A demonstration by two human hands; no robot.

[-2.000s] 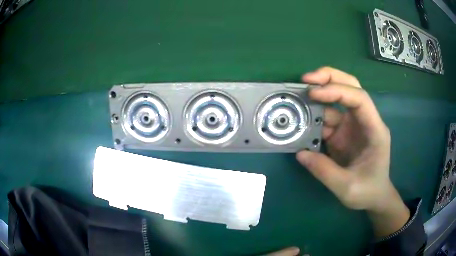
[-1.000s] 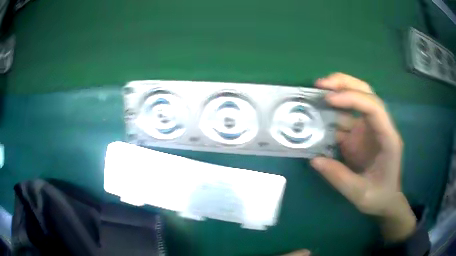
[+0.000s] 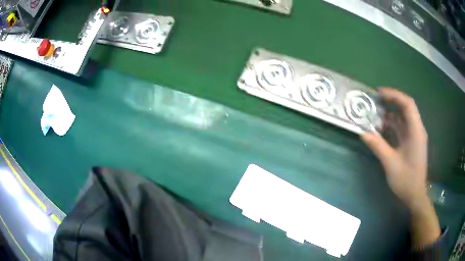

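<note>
A grey base part (image 3: pixel 296 90) with three round recesses lies or is held over the green belt, slightly blurred. My right hand (image 3: pixel 403 137) grips its right end, thumb at the near edge and fingers at the far edge. The tabbed flat plate (image 3: pixel 295 210), bright white, lies on the green bench nearer to me, apart from the base part, with its tabs toward me. My left hand is not visible; only the dark left sleeve (image 3: pixel 153 219) shows at the bottom.
Another three-ring part (image 3: pixel 137 31) lies on the belt at upper left, partly behind a light machine frame (image 3: pixel 66 62) with a red emergency-stop button (image 3: pixel 45 47). One more part (image 3: pixel 278 5) is cut off at the top. A crumpled white cloth (image 3: pixel 57 112) lies at left.
The view has swung left. My right hand has moved the base part away from the flat plate onto the far green area. The machine frame and cloth have come into view.
</note>
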